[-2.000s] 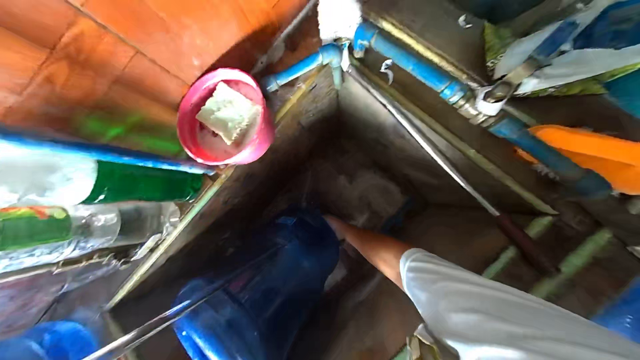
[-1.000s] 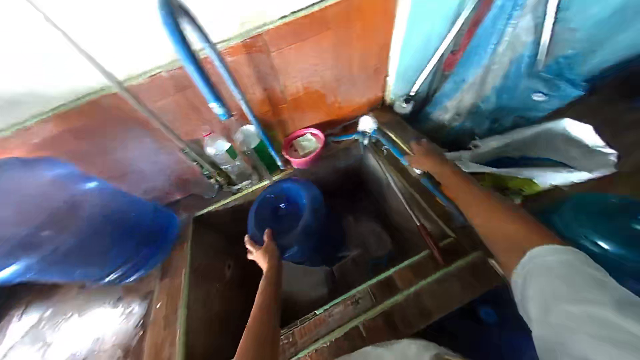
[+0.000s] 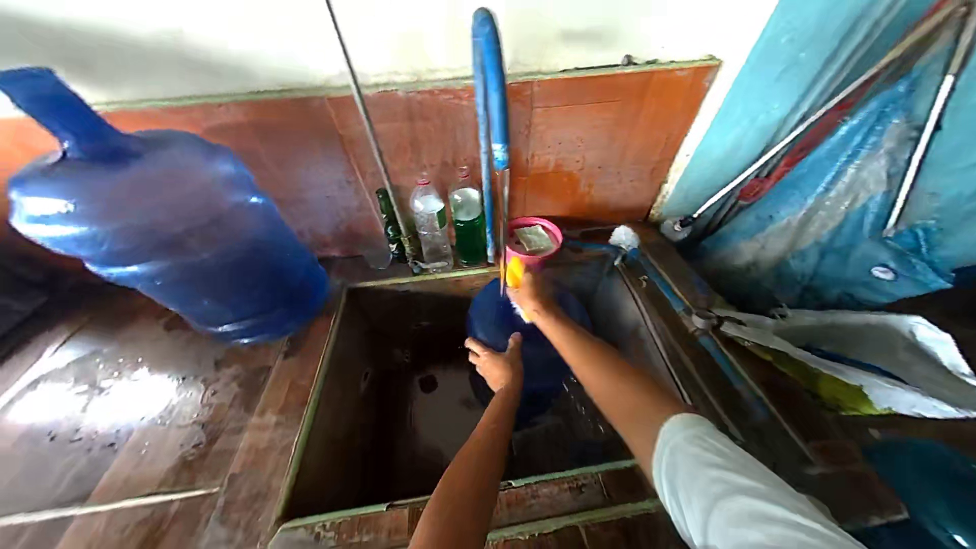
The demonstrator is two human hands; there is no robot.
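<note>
A large blue plastic water jug stands in the tiled sink basin. My left hand rests against its near left side with the fingers spread. My right hand grips a yellow-handled brush, whose pale bristles are at the top of the jug. Water runs down from the blue pipe spout right beside that hand. Just behind stands a pink tub with a pale block in it.
Plastic bottles stand along the back ledge. Another blue jug lies on the wet counter at left. Blue pipe runs along the basin's right rim, beside a white sack. Long poles lean at right.
My right hand has moved from the pipe at the right rim to the jug's top and now holds the yellow brush. Water now runs from the spout. The view has shifted.
</note>
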